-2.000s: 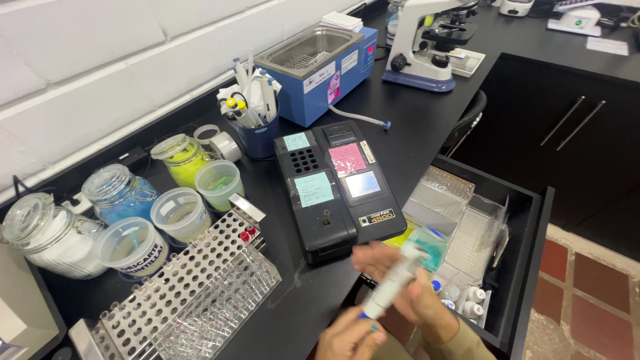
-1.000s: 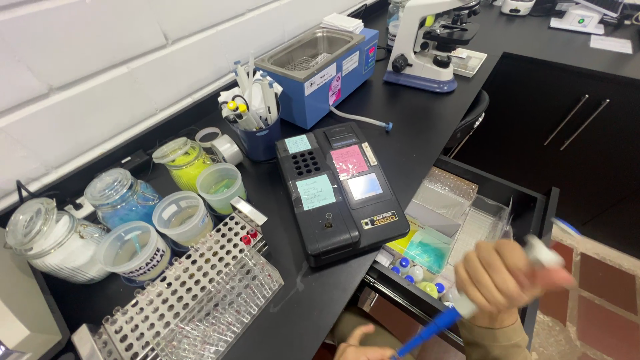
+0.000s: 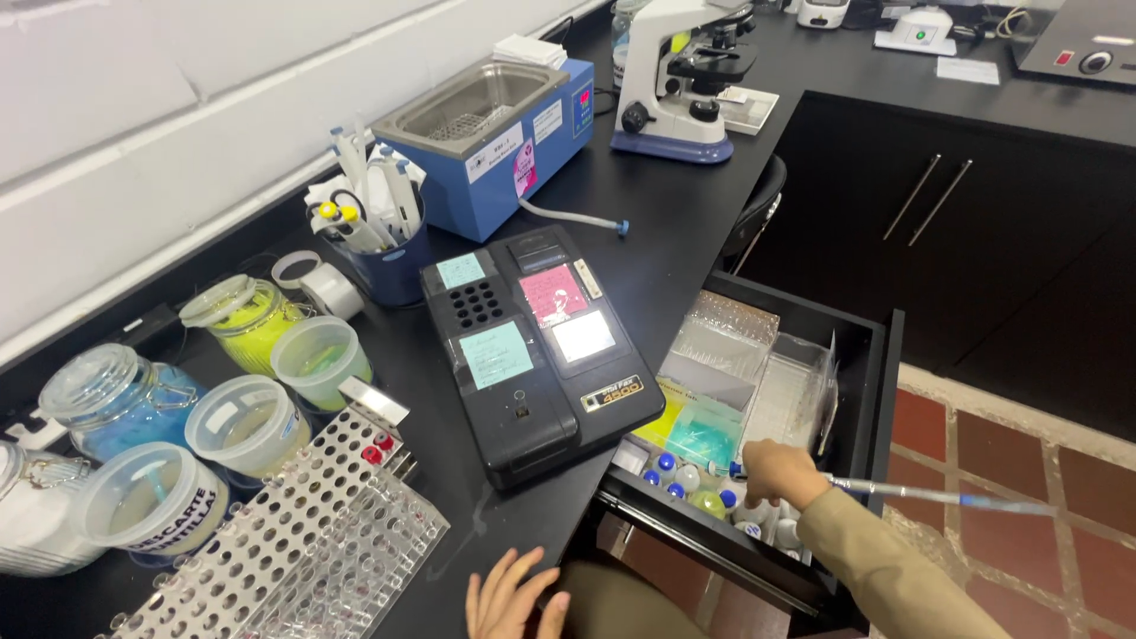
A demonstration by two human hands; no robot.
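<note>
My right hand [image 3: 783,472] is over the front of the open drawer [image 3: 887,399], fingers curled around a slender pipette-like tool [image 3: 923,491]. Its thin shaft, with a blue section, sticks out to the right past the wrist and the drawer's side; the grip is partly hidden by the hand. Just beneath and left of this hand are small bottles with blue caps [image 3: 676,490] and a yellow-green one [image 3: 708,504]. My left hand [image 3: 515,596], fingers spread and holding nothing, is below the counter edge, right of the metal tube rack [image 3: 266,515].
A black analyzer [image 3: 541,355] lies on the counter. Behind it stand a blue water bath [image 3: 497,177], a cup of pipettes [image 3: 382,266] and a microscope [image 3: 679,89]. Glass jars [image 3: 120,399] and plastic tubs [image 3: 248,426] line the left. The drawer also holds clear plastic boxes [image 3: 790,390].
My right hand, raised with the tool right of the drawer a second ago, has moved left and over the bottles. My left hand, near the tool's blue end then, is now apart from it.
</note>
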